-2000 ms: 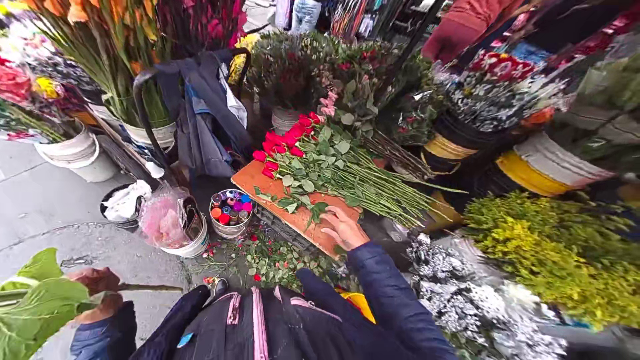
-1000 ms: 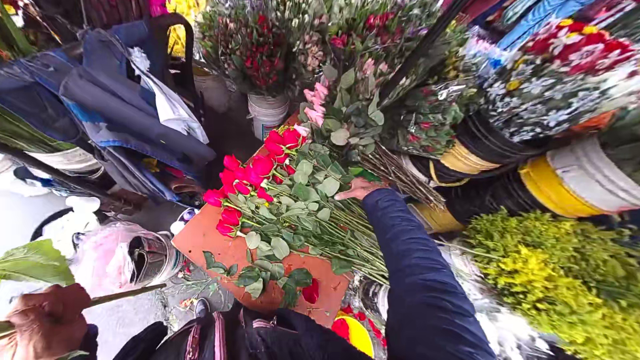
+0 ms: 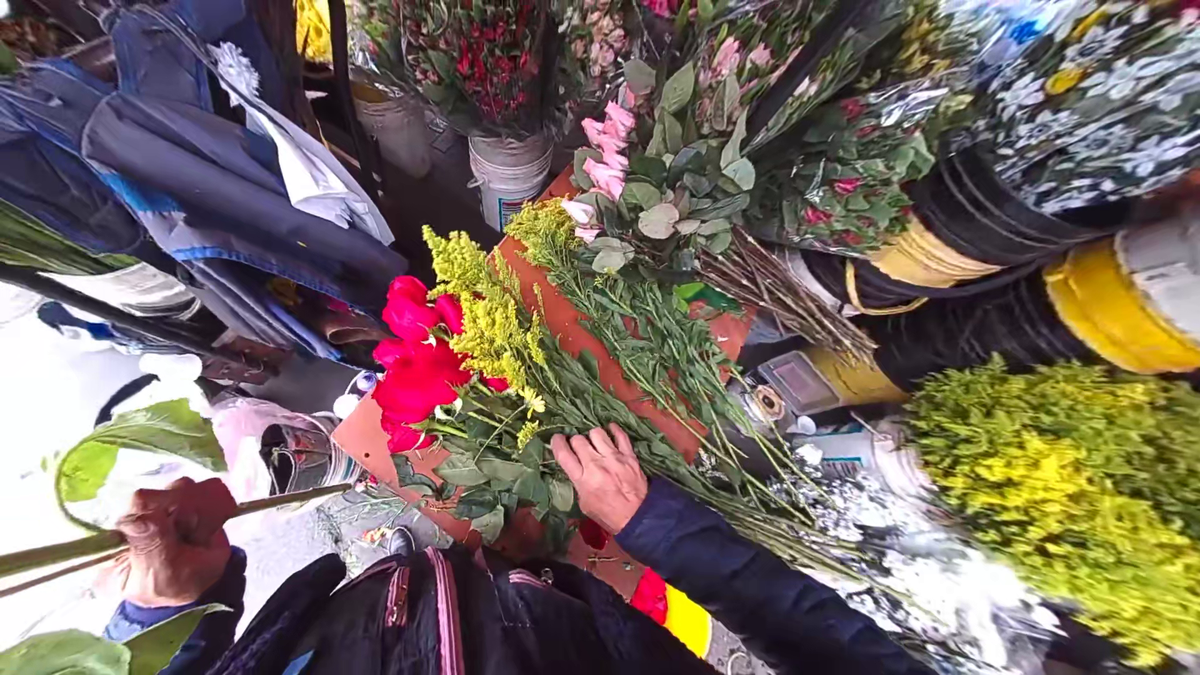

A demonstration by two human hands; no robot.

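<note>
My left hand [image 3: 178,539], at lower left, is closed around a thick green stem [image 3: 291,499] with large leaves. My right hand [image 3: 602,473] lies palm down on the stems and leaves of the red roses [image 3: 417,370], beside sprays of yellow goldenrod-like flowers [image 3: 487,323]; its fingers are slightly spread, and whether they grip anything beneath is hidden. The flowers rest on an orange-brown board [image 3: 562,314]. More yellow sprays [image 3: 553,234] lie farther back on it, next to pink flowers [image 3: 609,141] with broad green leaves and bundled woody stems [image 3: 787,291].
Blue cloth garments [image 3: 216,178] hang at upper left. A white bucket [image 3: 511,173] of red flowers stands behind the board. Black-and-yellow buckets [image 3: 1106,300] are at right, above yellow-green foliage [image 3: 1059,497] and white filler flowers [image 3: 937,553]. A plastic-lined bucket [image 3: 305,450] stands left of the board.
Yellow sprays now lie on the board, partly over the red roses; the earlier frames show none there. My right hand has moved back toward me. My left hand still holds the leafy stem.
</note>
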